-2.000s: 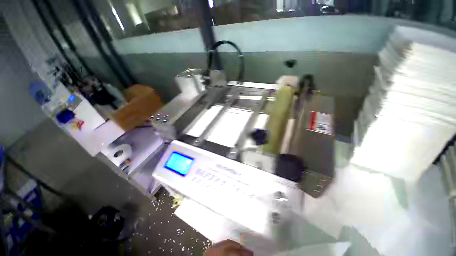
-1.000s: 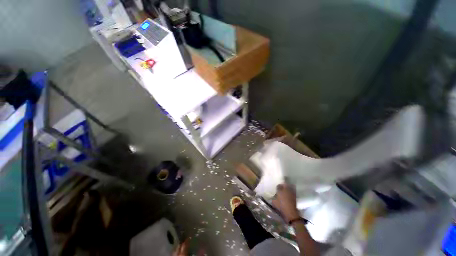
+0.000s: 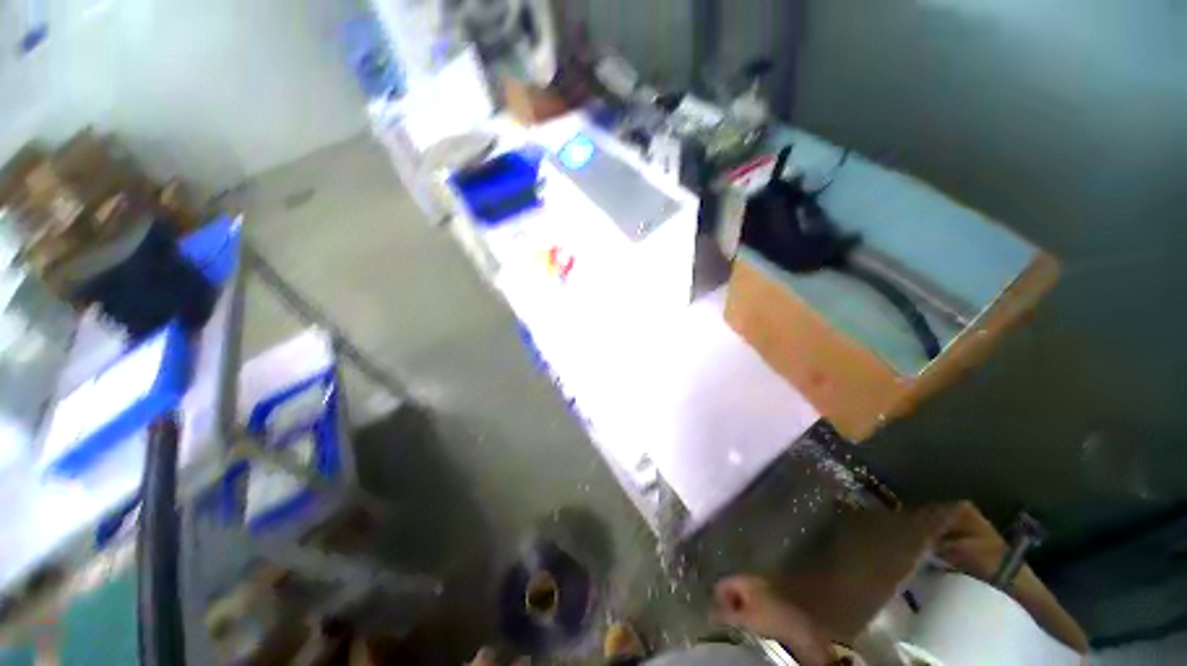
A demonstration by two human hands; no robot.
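The view is blurred. My right hand (image 3: 966, 531) is at the lower right, at the edge of a dull brown, box-like thing (image 3: 853, 546). My left hand (image 3: 768, 614) is low in the picture, at the near left side of the same thing. Whether either hand grips it is unclear. A white, roll-like piece (image 3: 983, 627) lies below, by my right forearm, partly cut off by the picture's bottom edge.
A white bench (image 3: 592, 332) holds a strip cutting machine (image 3: 612, 182), a blue tray (image 3: 499, 186) and red-yellow scissors (image 3: 560, 264). A cardboard box (image 3: 820, 377) with black strips adjoins it. A black roll (image 3: 547, 599) is on the floor. Blue-edged trays (image 3: 124, 397) stand left.
The view has swung toward the bench and its cardboard box, which appear larger. The long white material held up by my right hand is out of that position. Both hands now appear at the lower right.
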